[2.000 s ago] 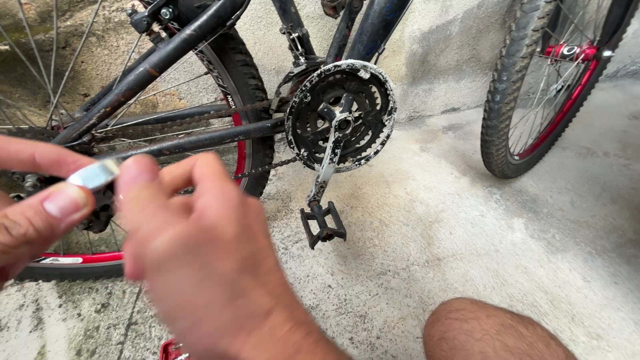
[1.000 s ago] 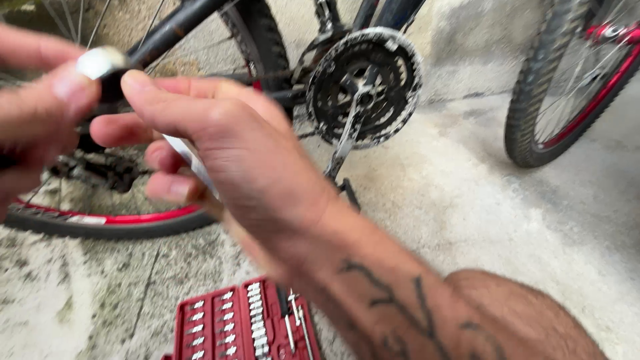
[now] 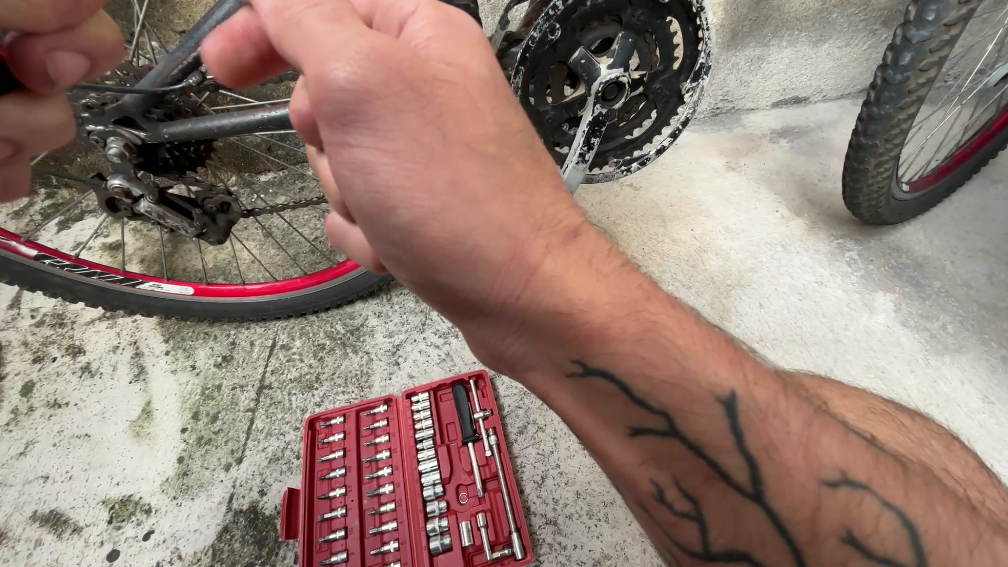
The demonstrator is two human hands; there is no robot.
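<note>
My right hand [image 3: 425,134] is raised at the top centre with its fingers curled; its fingertips run out of the frame, so what they hold is hidden. At the top left edge, my left hand [image 3: 55,87] has its fingers bent around a dark thing that is mostly cut off. Behind the hands stands a bicycle, with its rear derailleur [image 3: 177,206] between them and below. The worn chainring [image 3: 669,94] and crank arm [image 3: 587,146] show right of my right hand. Below on the floor lies an open red socket set case [image 3: 402,480] with bits, sockets and a black-handled driver [image 3: 465,413].
The bicycle's rear wheel with a red rim [image 3: 236,291] rests on the stained concrete floor [image 3: 157,394]. Another knobby tyre [image 3: 882,134] stands at the right, near a rough wall [image 3: 764,55]. A bare leg [image 3: 898,417] shows behind my right forearm.
The view has shifted, bringing the whole width of the red case into sight. Both hands now sit higher in the frame, and the silvery thing seen between them earlier no longer shows.
</note>
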